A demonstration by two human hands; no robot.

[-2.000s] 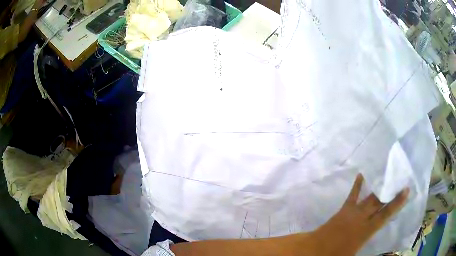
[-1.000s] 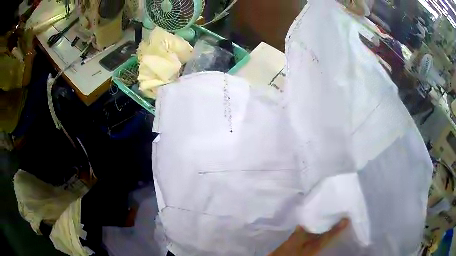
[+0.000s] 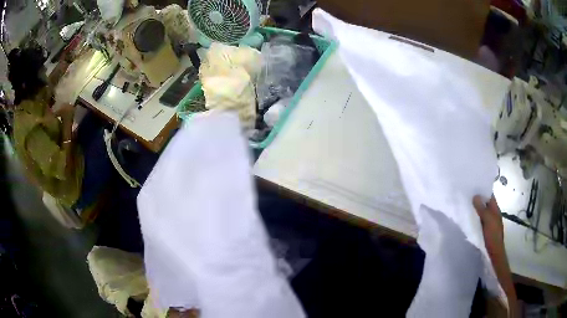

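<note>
A white panel [image 3: 202, 217] is at the left centre, raised in front of the dark lap area. More white panel material [image 3: 429, 118] stretches from the top centre down to the right, over the white table. Whether the two join below the picture is hidden. My right hand [image 3: 490, 217] grips the right edge of the right-hand part, fingers partly behind it. My left hand [image 3: 184, 313] shows only as a sliver at the bottom edge, under the left part; its grip is hidden.
A teal basket [image 3: 292, 102] holds cream cloth [image 3: 230, 74] and a grey plastic bag. A teal fan [image 3: 222, 18] stands behind. The white table [image 3: 336, 149] has a brown front edge. Dark tools [image 3: 533, 197] lie at right. A person [image 3: 46, 143] sits at left. Cream pieces [image 3: 118, 276] hang lower left.
The white panel has been lifted and opened into a left and a right part, baring the table between. The view has shifted. A hand now shows at the far right.
</note>
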